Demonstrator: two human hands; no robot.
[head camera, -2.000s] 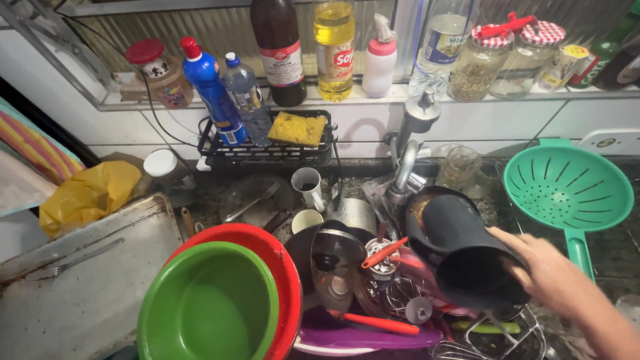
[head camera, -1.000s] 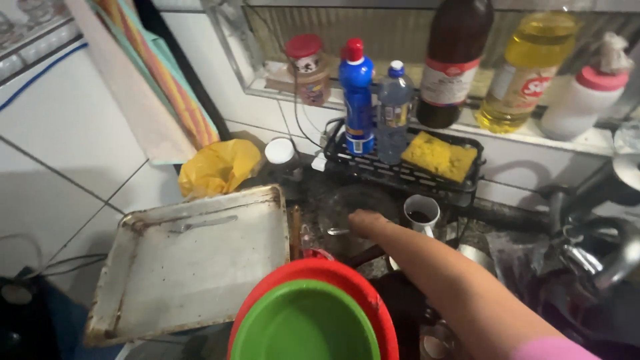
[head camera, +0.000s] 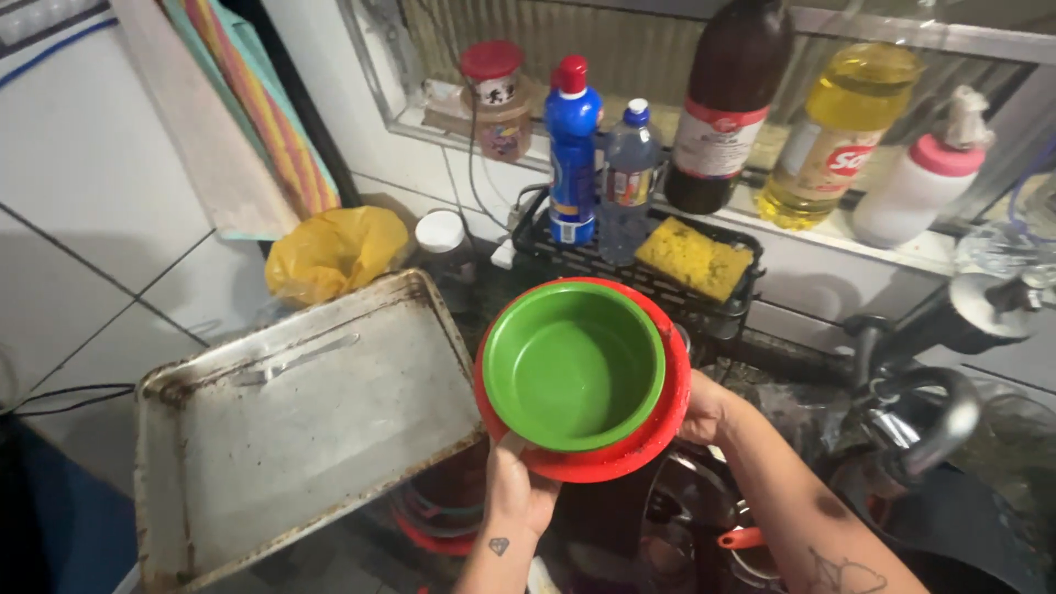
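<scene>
A green plastic bowl rests inside a red plastic bowl, and both are held up over the crowded sink. My left hand grips the red bowl's rim at the lower left, with the thumb up near the green bowl. At the right side of the red bowl my right hand holds its edge, the fingers partly hidden behind it. Under the bowls lie dark cookware and a strainer with a red handle.
At the left lies a stained metal baking tray with a fork in it. Behind are a yellow plastic bag, a white-lidded jar and a black rack holding bottles and a yellow sponge. The faucet stands right.
The nested bowls have been lifted and moved back toward the rack. My right hand, earlier reaching behind them and before that on a black pot, now holds the red bowl. My left hand has come into view.
</scene>
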